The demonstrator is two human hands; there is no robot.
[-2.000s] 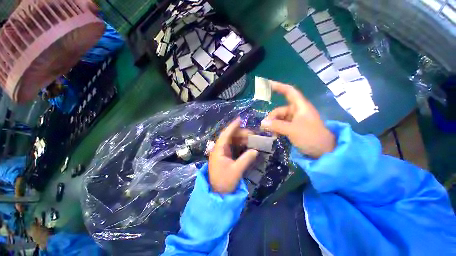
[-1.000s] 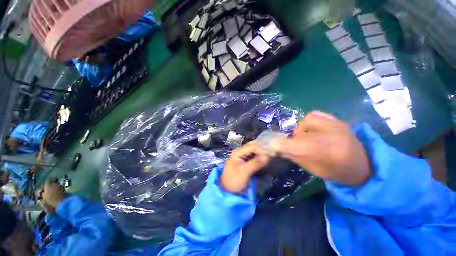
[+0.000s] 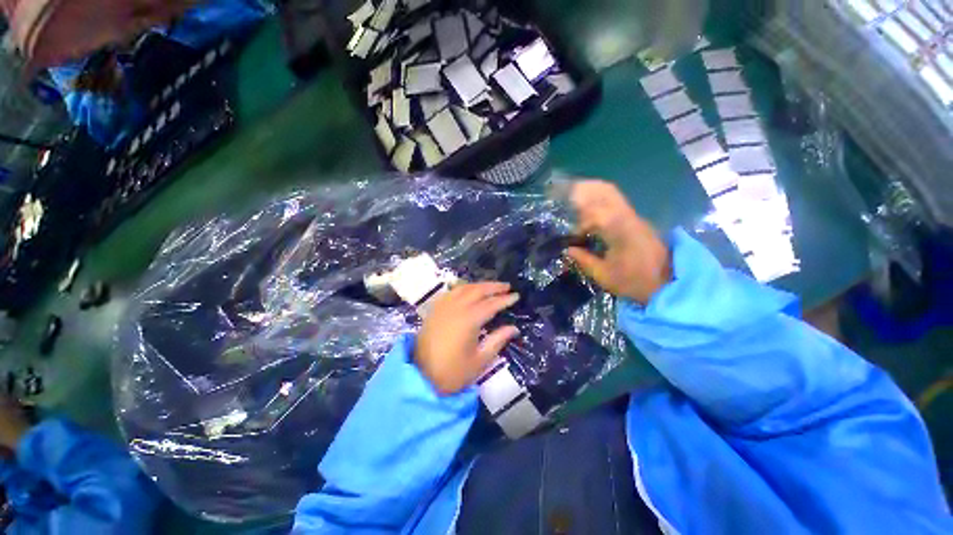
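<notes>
My left hand (image 3: 460, 332) lies palm down over a row of silver-white modules (image 3: 506, 394) on the clear plastic bag (image 3: 240, 355). Its thumb and fingers are apart, and it hides the middle of the row. More modules (image 3: 418, 280) show beyond its fingers. My right hand (image 3: 624, 242) is at the bag's far right edge, fingers bent, close to the shiny plastic. I cannot tell whether its fingertips grip the plastic or something small. Dark contents show through the bag.
Beyond the bag, a black tray (image 3: 585, 102) is heaped with loose modules. Two columns of modules (image 3: 747, 157) lie on the green bench at right. Wrapped stacked trays (image 3: 857, 78) are far right. Black line trays (image 3: 167, 157), a pink fan (image 3: 89, 26) and another person's blue sleeve (image 3: 89, 475) are at left.
My hands, together at a blurred module one second ago, are now apart. My left hand has lowered onto the modules; my right hand has moved out to the bag's far edge. The view has shifted.
</notes>
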